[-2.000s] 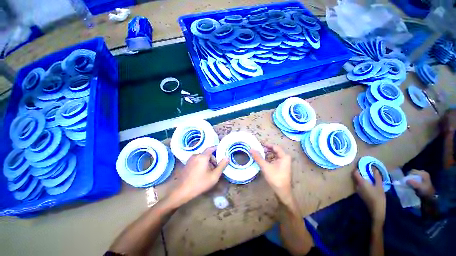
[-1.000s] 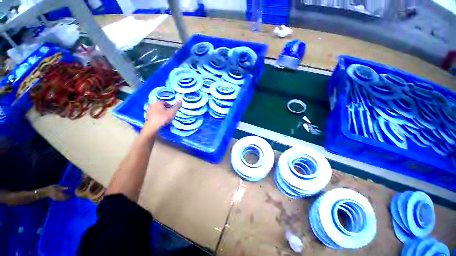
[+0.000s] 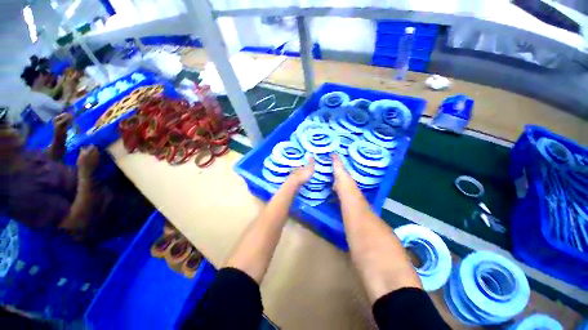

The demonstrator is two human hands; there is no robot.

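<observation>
Both my hands reach into a blue crate (image 3: 403, 164) that holds several leaning stacks of pale flanged rings (image 3: 369, 153). My left hand (image 3: 303, 174) is at the near stack, its fingers partly hidden among the rings. My right hand (image 3: 340, 173) is at the other side of that stack, its fingertips also partly hidden. I cannot tell whether either hand grips a ring. More stacks of flanged rings (image 3: 487, 287) stand on the tan bench at the lower right.
Red-brown rings (image 3: 174, 129) lie heaped at the left. A low blue bin (image 3: 138, 290) holds tan rings. Another blue crate (image 3: 548, 242) is at the right. A thin ring (image 3: 469, 186) lies on the dark green strip. A metal post (image 3: 225, 71) rises behind the crate. People sit at far left.
The view has swung left. My right hand has come into view and joined my left hand at the rings in the crate. Both hands were earlier on a ring stack on the bench.
</observation>
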